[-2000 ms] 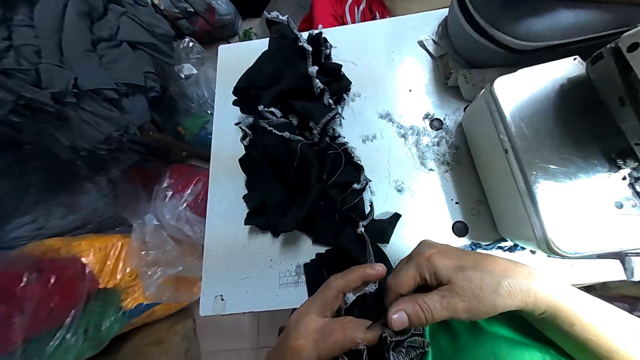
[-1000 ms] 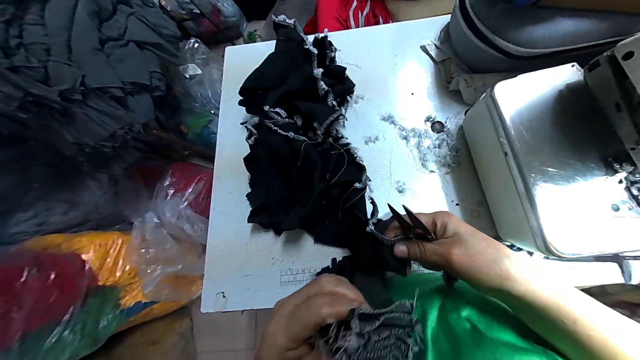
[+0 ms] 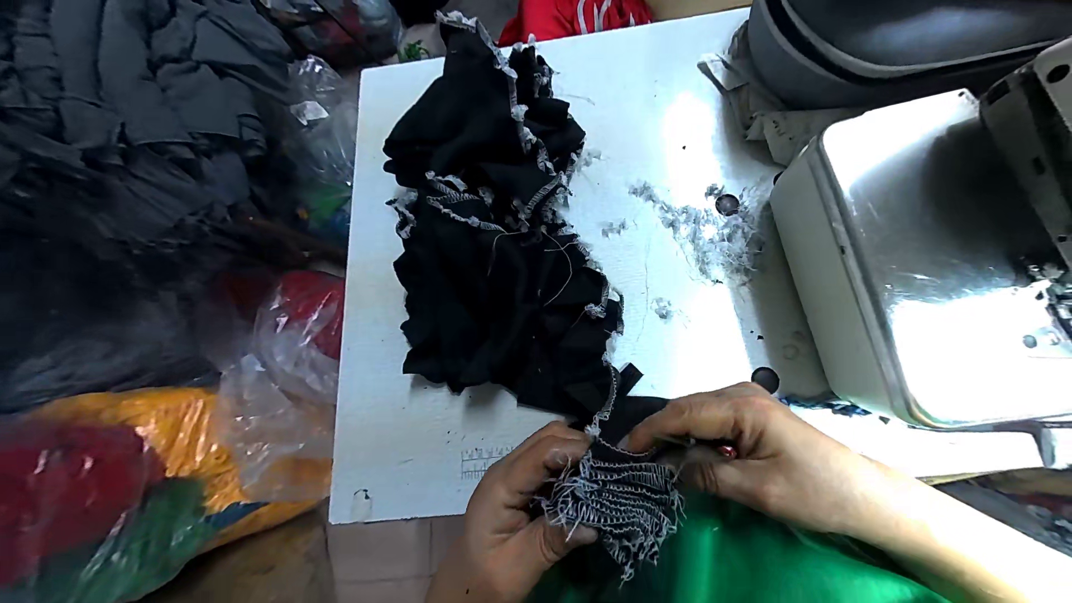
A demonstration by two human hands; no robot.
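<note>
A heap of black fabric pieces [image 3: 502, 285] with pale overlocked edges lies on the white sewing table [image 3: 645, 109], a stitched seam running from it down to my hands. My left hand [image 3: 528, 502] grips a stack of black pieces with frayed, light-stitched edges [image 3: 628, 502] at the table's front edge. Thumb and fingers of my right hand [image 3: 745, 452] pinch the black cloth beside that stack. A small red part shows between the right fingers; the thread snips seen earlier are mostly hidden there.
A sewing machine [image 3: 921, 251] stands at the right, with a grey padded item [image 3: 904, 50] behind it. Lint [image 3: 712, 234] lies on the tabletop. Dark grey garments [image 3: 151, 109] and plastic-wrapped bundles [image 3: 184, 444] are heaped at the left. Green cloth [image 3: 737, 561] lies below my hands.
A second ago the dark snips' blades stuck up from my right hand at the seam; now they are tucked away. The left hand has moved closer to the right, turning up the stitched edges.
</note>
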